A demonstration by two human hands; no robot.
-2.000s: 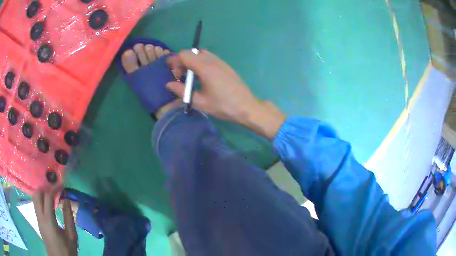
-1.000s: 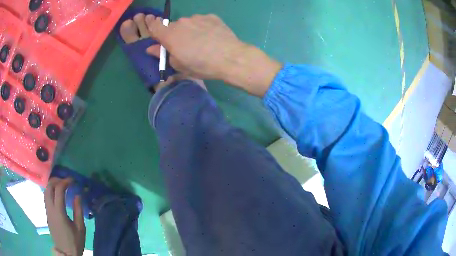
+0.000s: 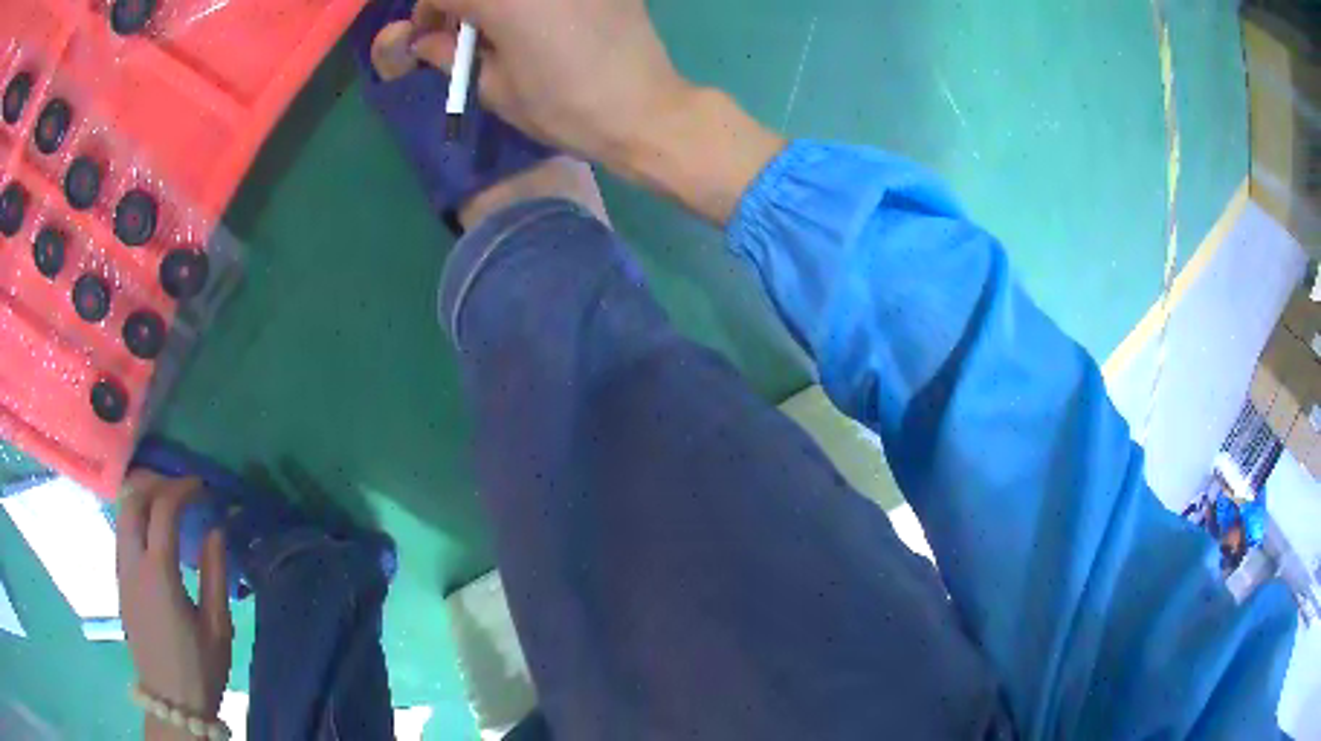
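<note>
A red compartment tray (image 3: pixel 217 87) fills the upper left. Rows of black round parts (image 3: pixel 135 217) sit in it under a clear blister sheet (image 3: pixel 203 311) that overhangs the tray's edge. My right hand (image 3: pixel 558 73), right of the tray and above a slipper, is shut on a white marker pen (image 3: pixel 461 73), dark end down; its upper part is cut off by the frame. My left hand (image 3: pixel 174 594), with a beaded bracelet, is by the tray's lower corner, fingers and thumb apart and nothing seen between them. Whether its fingertips touch the tray is unclear.
My feet in blue slippers (image 3: pixel 423 123) stand on the green floor (image 3: pixel 326 304) beside the tray. White paper (image 3: pixel 65 543) lies at the lower left. A yellowish floor line (image 3: pixel 1168 145) and blurred brown boxes (image 3: pixel 1289 369) are at the right.
My right hand with the pen has moved up and left, partly out of frame. The tray and left hand appear higher in view; the left hand keeps near the tray corner.
</note>
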